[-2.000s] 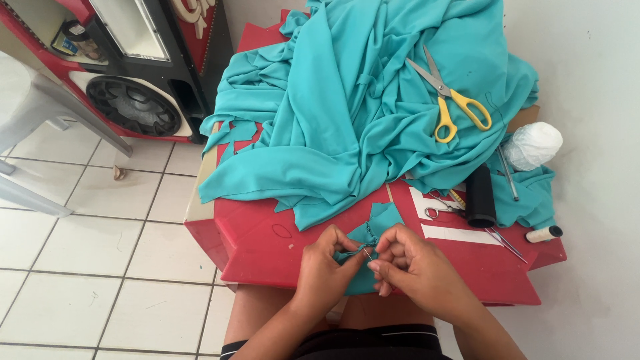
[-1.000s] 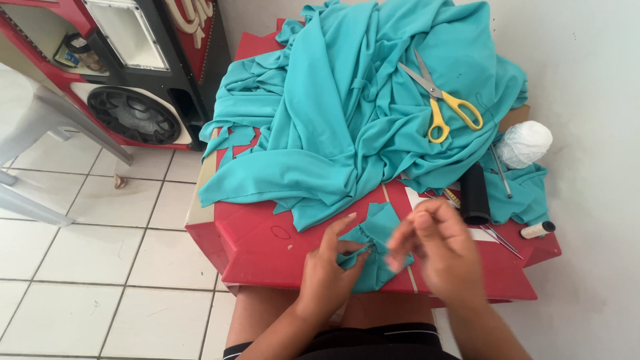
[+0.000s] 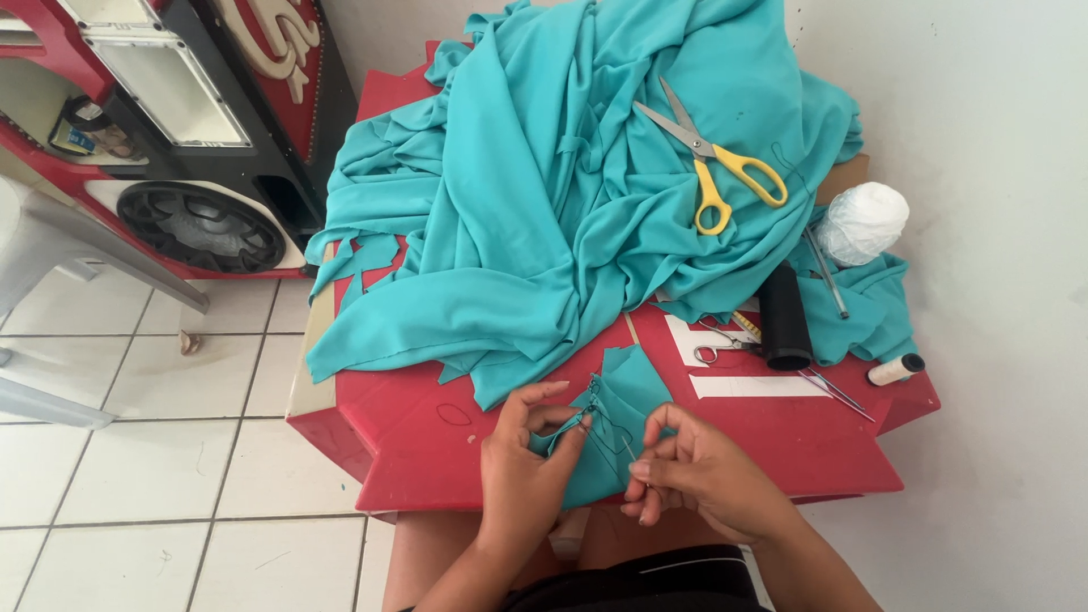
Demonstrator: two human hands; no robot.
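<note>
My left hand [image 3: 531, 459] pinches a small piece of teal fabric [image 3: 629, 382] between thumb and fingers at the front edge of the red table. Dark thread [image 3: 593, 399] runs in loops along a gathered line in that piece. Just to the right, my right hand [image 3: 693, 472] holds a thin sewing needle [image 3: 629, 449] between thumb and fingertips, its tip pointing up and left over the fabric. Behind both hands a large heap of teal fabric [image 3: 510, 195] covers much of the table, with yellow-handled scissors [image 3: 699, 149] lying open on it.
Right of the hands lie a black thread cone [image 3: 784, 319], small metal scissors [image 3: 718, 344], tweezers [image 3: 837, 395] and a white thread spool [image 3: 894, 370]. A white yarn ball [image 3: 863, 223] and a pen [image 3: 826, 272] sit farther back. The red table [image 3: 416, 433] has pointed corners. A speaker cabinet [image 3: 200, 225] stands left.
My right hand was close to my left at first, then lifted away to the right. Now it is lower, beside the small fabric piece. My left hand has kept hold of the fabric.
</note>
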